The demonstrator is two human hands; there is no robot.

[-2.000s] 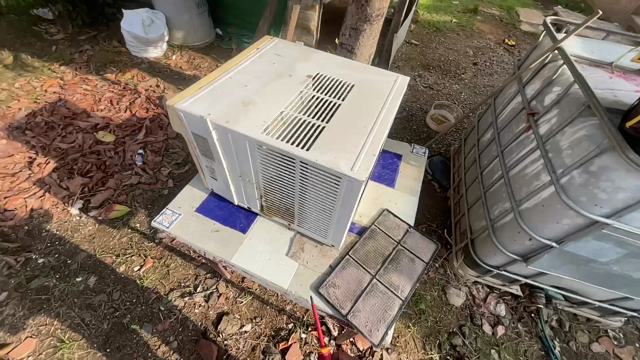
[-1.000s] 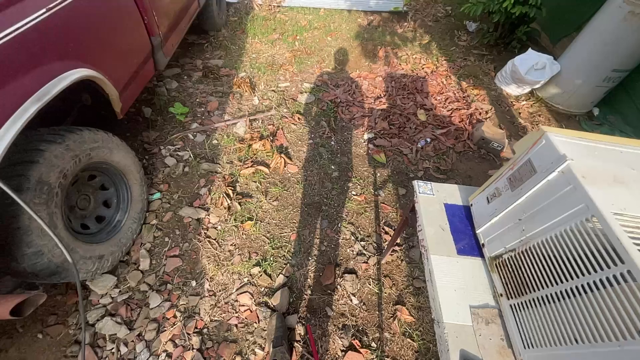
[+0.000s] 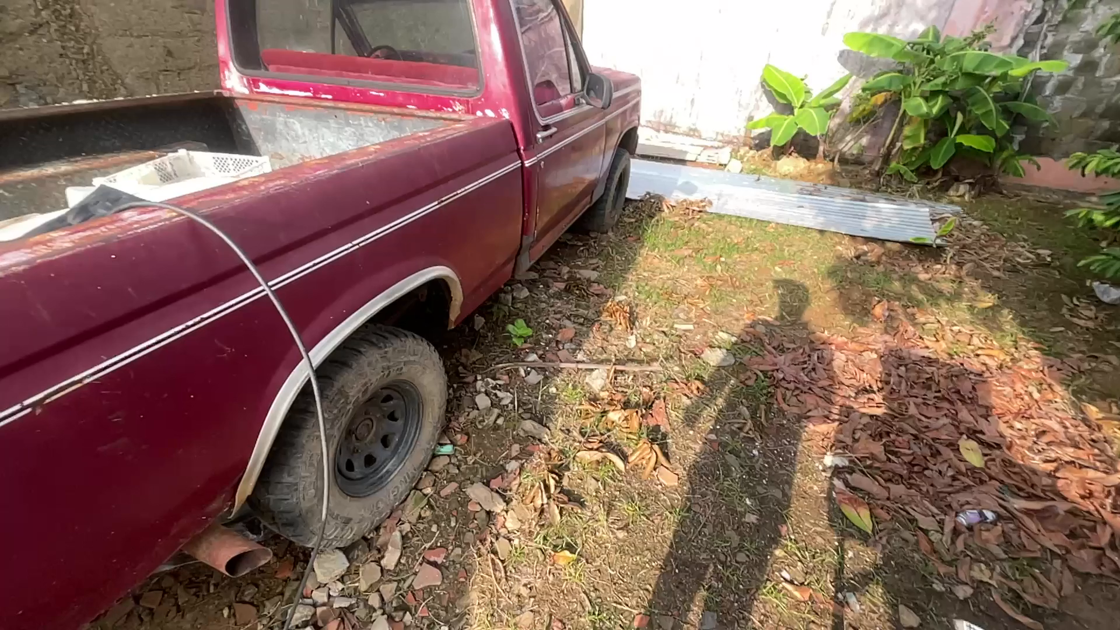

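Note:
Neither of my hands is in view. A dark red pickup truck (image 3: pixel 437 201) fills the left side, with its rear wheel (image 3: pixel 367 437) on the stony ground. A thin grey cable (image 3: pixel 289 324) runs from the bed over the side panel and down past the wheel to the ground. In the truck bed lies a white perforated plastic crate (image 3: pixel 179 171), with a dark cloth-like item (image 3: pixel 92 206) near it at the bed's rim.
Below the truck's rear side juts an exhaust pipe (image 3: pixel 229 551). Corrugated metal sheets (image 3: pixel 814 206) lie on the ground by the pale wall (image 3: pixel 682 70). Dry leaves (image 3: pixel 927 420) and loose stones (image 3: pixel 481 499) cover parts of the ground. Green plants (image 3: pixel 954 105) grow at the back right.
The view has swung far left, from the white air conditioner and its filter to the pickup truck. The air conditioner has left the view.

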